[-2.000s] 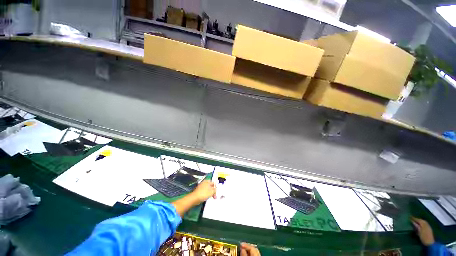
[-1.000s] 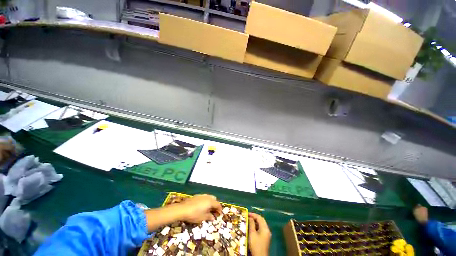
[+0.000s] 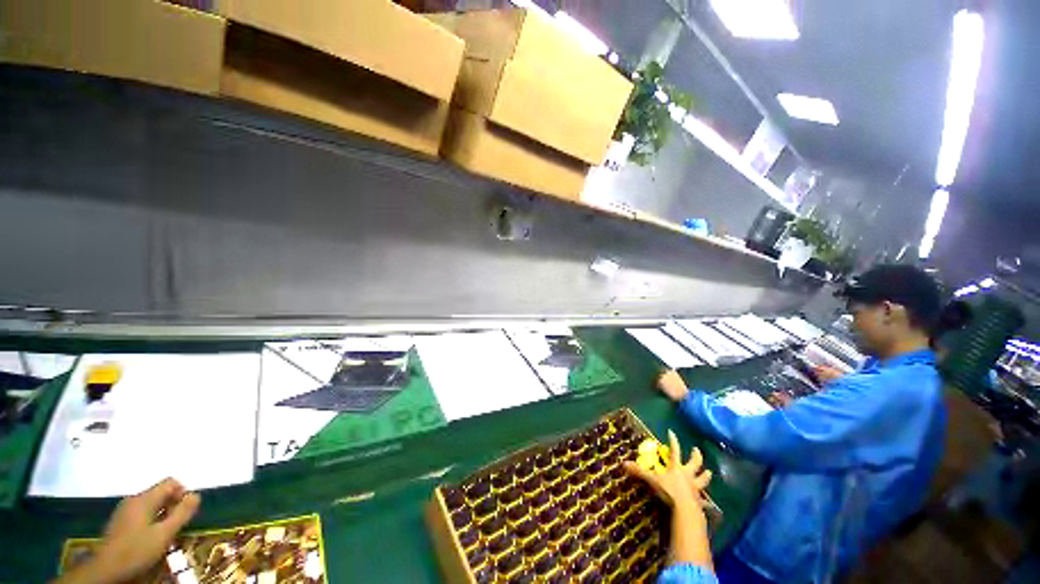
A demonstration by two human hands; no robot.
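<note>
My right hand (image 3: pixel 682 477) has its fingers spread at the yellow-topped pieces (image 3: pixel 652 454) on the right side of the divided carton (image 3: pixel 447 527); no firm grip shows. The carton holds rows of dark pieces. My left hand (image 3: pixel 148 527) is over the left part of the yellow-rimmed tray (image 3: pixel 322 548) of small brown and white pieces; its fingers are bent, and whether it holds a piece is unclear. A yellow-topped accessory (image 3: pixel 103 376) and small pieces lie on a white panel (image 3: pixel 171 422) at the left.
Printed tablet PC boxes (image 3: pixel 354 399) and white panels lie in a row on the green surface (image 3: pixel 388 502). A person in blue (image 3: pixel 850 439) works at the right, one hand near the carton's far side. A grey partition (image 3: pixel 342 251) stands behind, with open cartons (image 3: pixel 547 91) above.
The view has swung right, showing more of the divided carton and the person. My right hand has moved from the tray's side to the yellow pieces. My left hand has left the heap's middle.
</note>
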